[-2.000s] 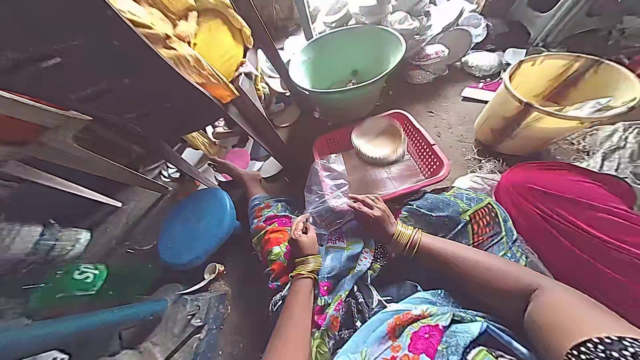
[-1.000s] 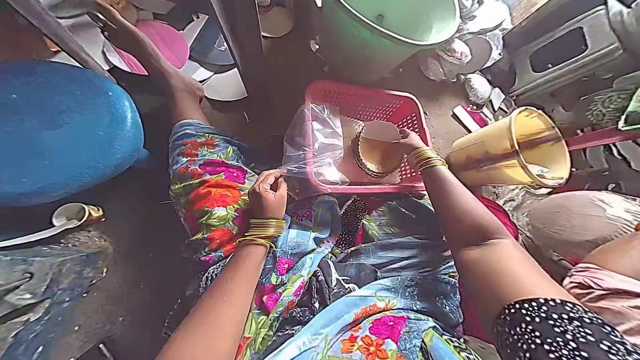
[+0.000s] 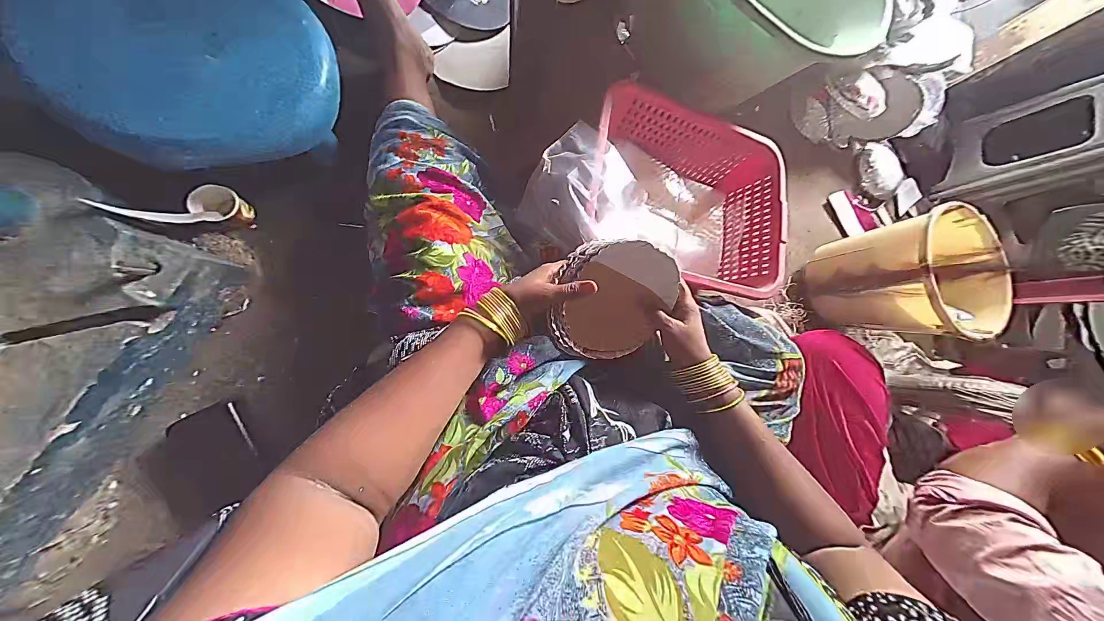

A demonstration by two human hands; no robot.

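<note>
Above my lap I hold a stack of round, flat brownish discs [image 3: 617, 302] with ruffled edges, their material unclear. My left hand [image 3: 548, 297] grips the stack's left side, thumb lying over the top disc. On the right side, my right hand [image 3: 683, 328] closes round the rim. Just beyond the stack sits a red perforated plastic basket [image 3: 750, 207]. A clear plastic bag [image 3: 569, 185] hangs over the basket's left edge and shines in the sunlight.
A blue rounded plastic object [image 3: 172, 78] is at upper left, near a small cup [image 3: 214, 203]. A green tub [image 3: 690, 43] stands behind the basket. To the right lies a yellow bucket [image 3: 880, 267]; another person's pink-clothed leg [image 3: 992, 535] is at lower right.
The disc stack has come out of the red basket and is now over my lap. My left hand has left the plastic bag and holds the stack too. The view has shifted.
</note>
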